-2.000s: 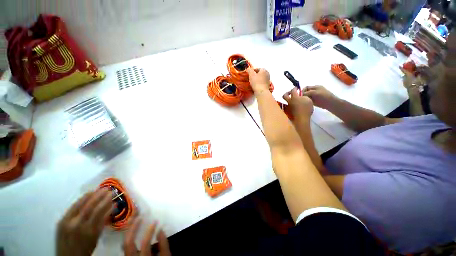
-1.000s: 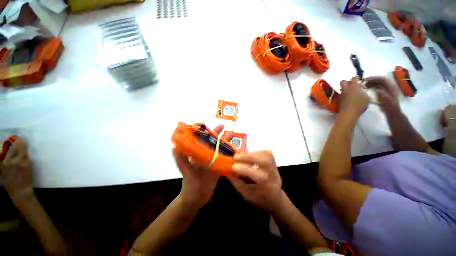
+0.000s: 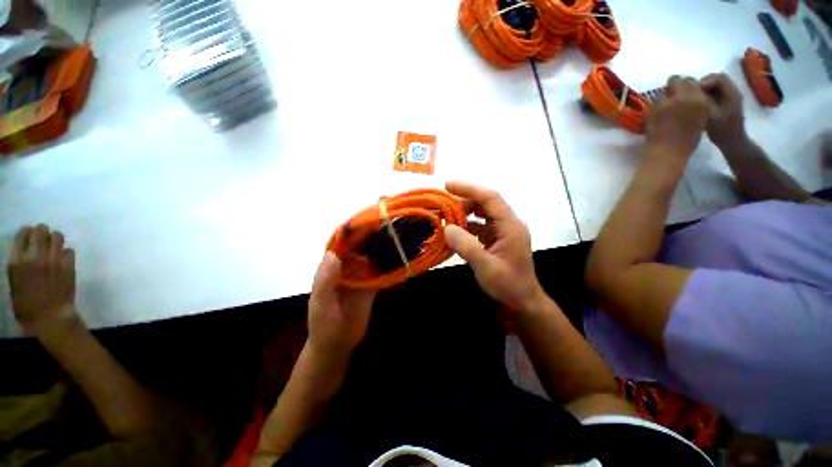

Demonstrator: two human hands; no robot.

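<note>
An orange coiled cable with black ends in its middle and a pale band across it is held up in front of me, over the table's front edge. My left hand grips its left end from below, thumb along the side. My right hand grips its right end between thumb and fingers. A flat orange card with a white code patch lies on the table just beyond the coil. The stack of cards is hidden behind the coil and my right hand.
A stack of clear trays stands at the back left, orange cartons at far left. Banded coils lie at the back. A neighbour's hand rests at left; a person in a purple top works at right beside another coil.
The view has tipped down. The coil in my hands has turned to show its open face and black middle. The left neighbour's hand no longer shows an orange coil.
</note>
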